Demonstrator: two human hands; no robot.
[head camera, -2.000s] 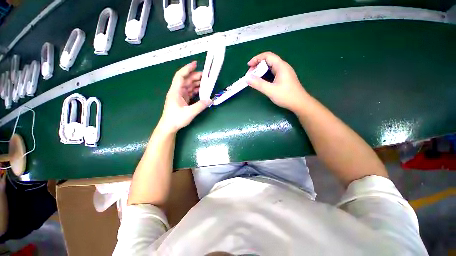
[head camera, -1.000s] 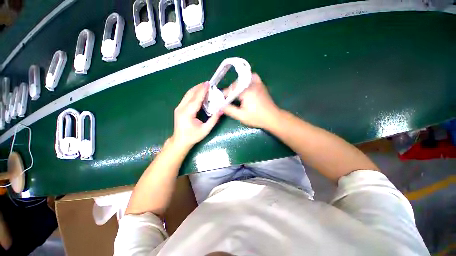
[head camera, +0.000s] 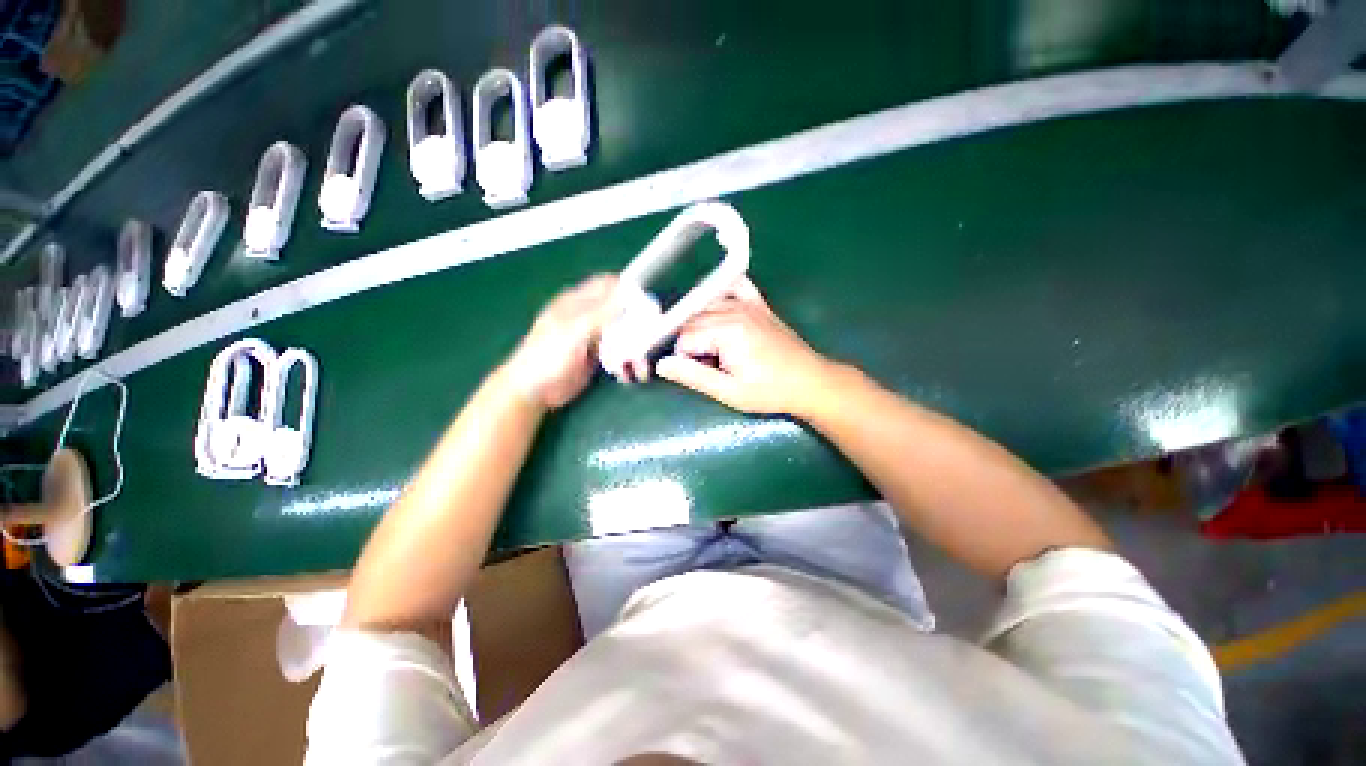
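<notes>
A white loop-shaped unit (head camera: 730, 228) is held between my hands above the green work surface, tilted with its rounded loop end up and to the right. Its wider solid end is down and to the left. My left hand (head camera: 566, 343) is at the left side of that wider end, somewhat blurred, with fingers at its edge. My right hand (head camera: 743, 353) grips the unit's right side from below. No blue part shows; whether the two shells are fully closed cannot be told.
White covers (head camera: 294, 419) lie bunched on the near green surface at left. A pale strip (head camera: 839, 147) divides it from the conveyor, which carries a row of white units (head camera: 352, 169). A wooden spool (head camera: 66, 506) with white wire stands far left. An open carton (head camera: 240, 659) is beside my lap.
The separate shell and housing seen earlier are now together as one loop in my hands. Both hands stay around it. The view has shifted slightly, and units on the conveyor have moved left.
</notes>
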